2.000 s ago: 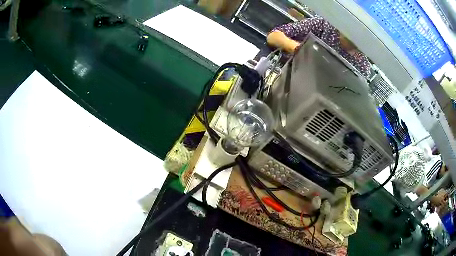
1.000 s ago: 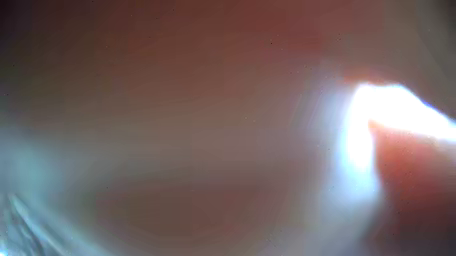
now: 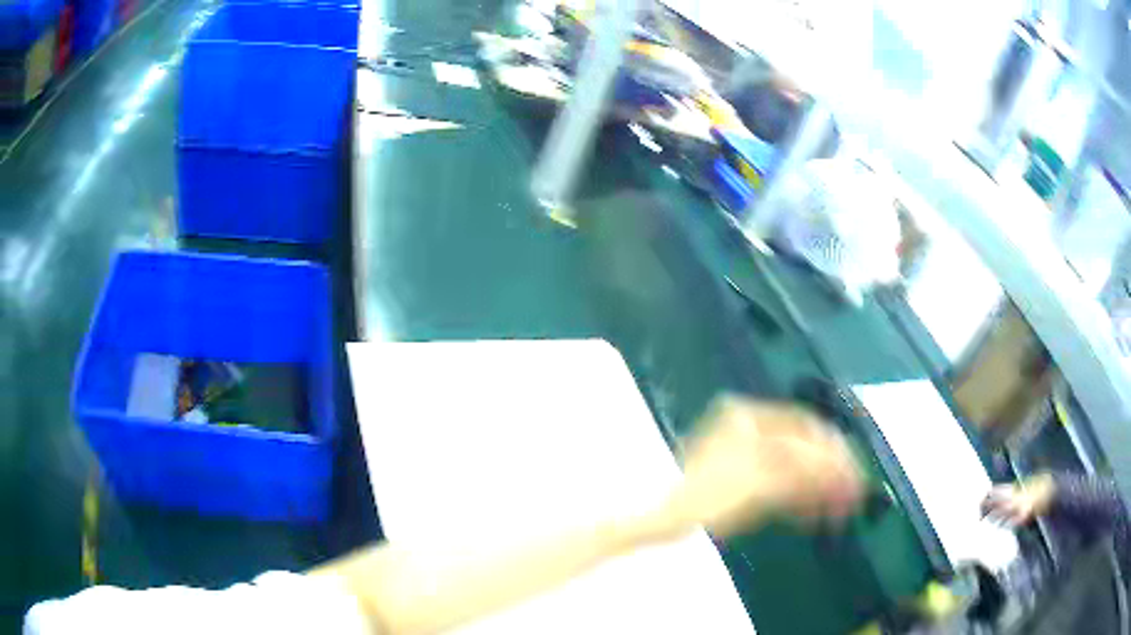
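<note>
My left hand [image 3: 781,465] reaches in from the lower left, with a white sleeve and bare forearm, across the large white sheet [image 3: 496,434]. The hand is over the dark green bench [image 3: 459,248], just past the sheet's right edge. It is blurred, its fingers point right, and I cannot tell whether they hold anything. A small dark blurred shape lies by the fingertips. My right hand is not in view.
A blue crate [image 3: 211,478] with scrap-like pieces inside stands on the floor at left, with another blue crate [image 3: 254,192] behind it. A second white sheet [image 3: 924,453] lies across the bench at right, with another person's hand [image 3: 1017,499] at it. A grey post [image 3: 583,112] stands farther back.
The view has swung left from the grey instrument and glass bulb to the crates and bench. The blurred close-up covering one second ago is gone. My left arm now stretches across the white sheet.
</note>
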